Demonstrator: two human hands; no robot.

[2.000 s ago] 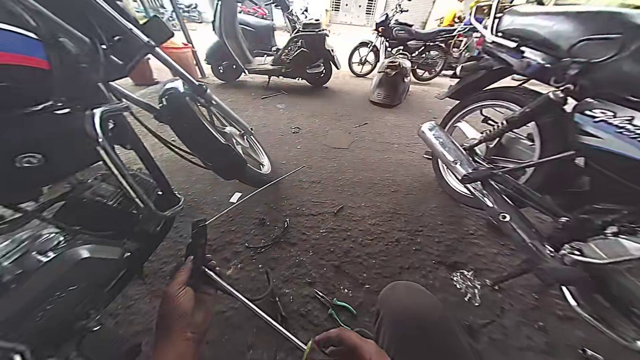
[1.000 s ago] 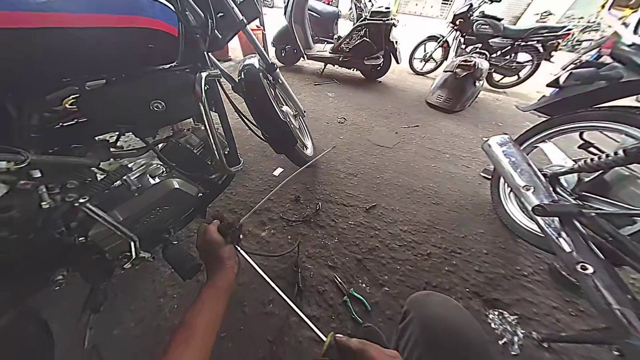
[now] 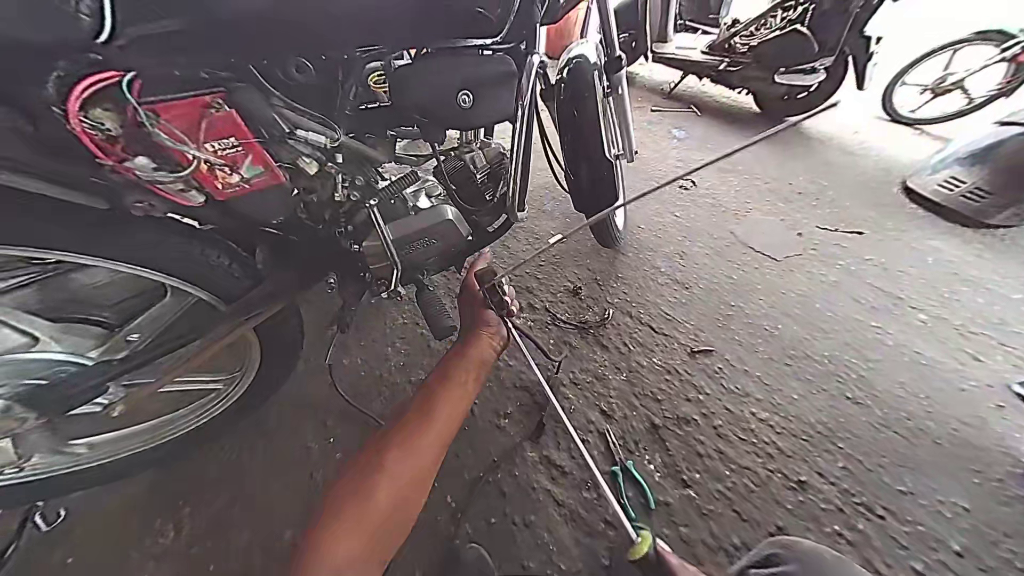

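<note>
My left hand [image 3: 482, 316] is closed around a small dark part [image 3: 492, 290] in front of the motorcycle engine [image 3: 428, 236]. From that part a long thin rod or cable [image 3: 688, 170] runs up to the right. A long bright metal shaft [image 3: 570, 428] reaches from its lower end to a yellow-green and dark handle [image 3: 642, 548], which looks like a long screwdriver's. My right hand [image 3: 680, 562], mostly cut off by the bottom edge, holds this handle. Whether the shaft's tip touches the part is hidden. Green-handled needle-nose pliers [image 3: 628, 480] lie on the ground near the shaft.
At the left are the motorcycle's rear wheel [image 3: 256, 352], a red battery [image 3: 220, 148] with loose wires, and a footpeg [image 3: 436, 310]. Its front wheel [image 3: 592, 144] stands ahead. A dark cable piece [image 3: 582, 322] lies on the ground. A scooter [image 3: 768, 56] stands farther back.
The view has swung left, bringing the rear wheel and battery into sight. My left hand still holds the dark part, and my right hand still holds the handle.
</note>
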